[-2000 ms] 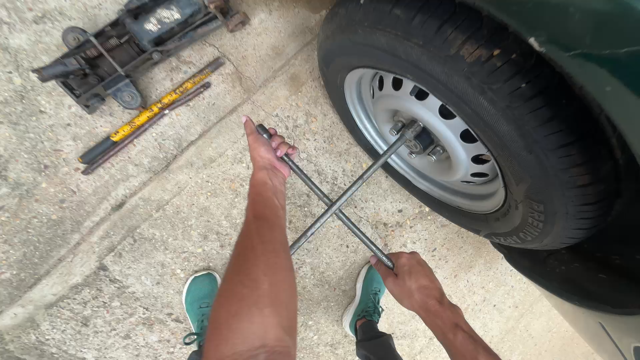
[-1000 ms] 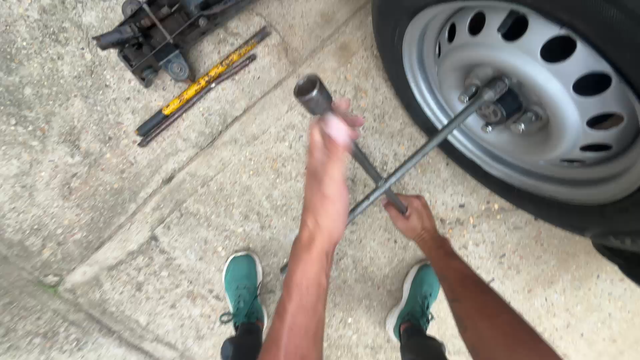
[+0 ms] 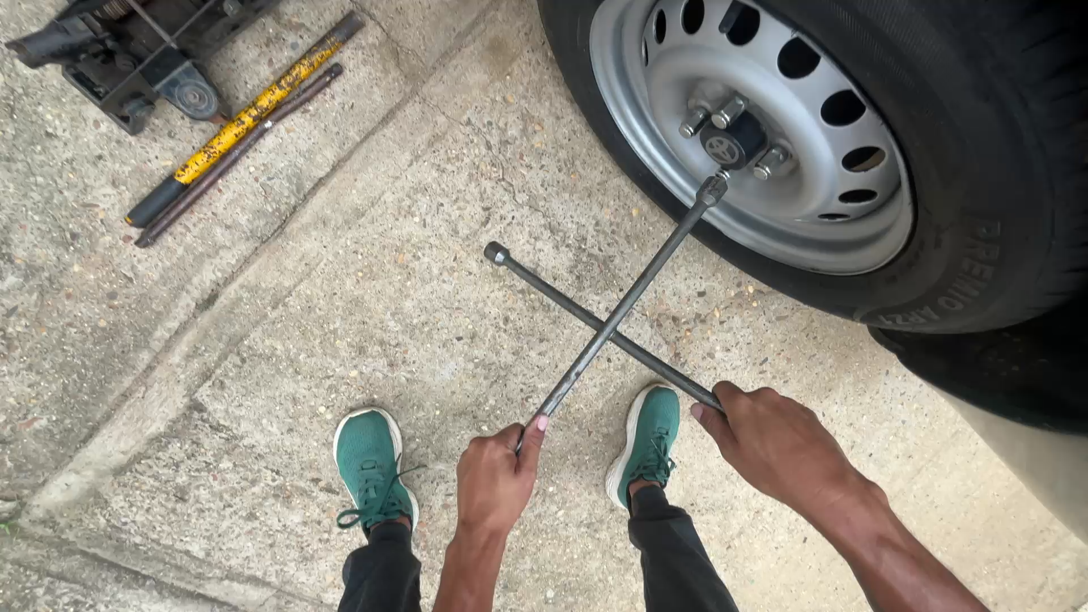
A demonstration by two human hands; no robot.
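Observation:
A four-way lug wrench [image 3: 605, 330] reaches from my hands up to the car wheel. My left hand [image 3: 497, 478] grips the end of its long lower arm, and my right hand [image 3: 769, 433] is closed round the end of the arm at the lower right. The upper-left arm is free, its socket in the air. The top socket meets the lowest lug position on the silver steel rim [image 3: 659, 183], below the black center cap [image 3: 733, 143]. Several lug nuts [image 3: 772, 161] show round the cap. The black tire [image 3: 960, 212] surrounds the rim.
A floor jack [image 3: 161, 76] lies at the upper left on the concrete [image 3: 357, 314]. A yellow and black bar [image 3: 246, 115] and a thin rusty rod [image 3: 242, 157] lie beside it. My green shoes [image 3: 367, 459] stand below the wrench. Car bodywork [image 3: 1020, 459] is at the right.
My left hand has moved from the wrench's upper-left arm to the end of its lower arm. My right hand stays on the lower-right side. The wheel looks nearer than two seconds ago.

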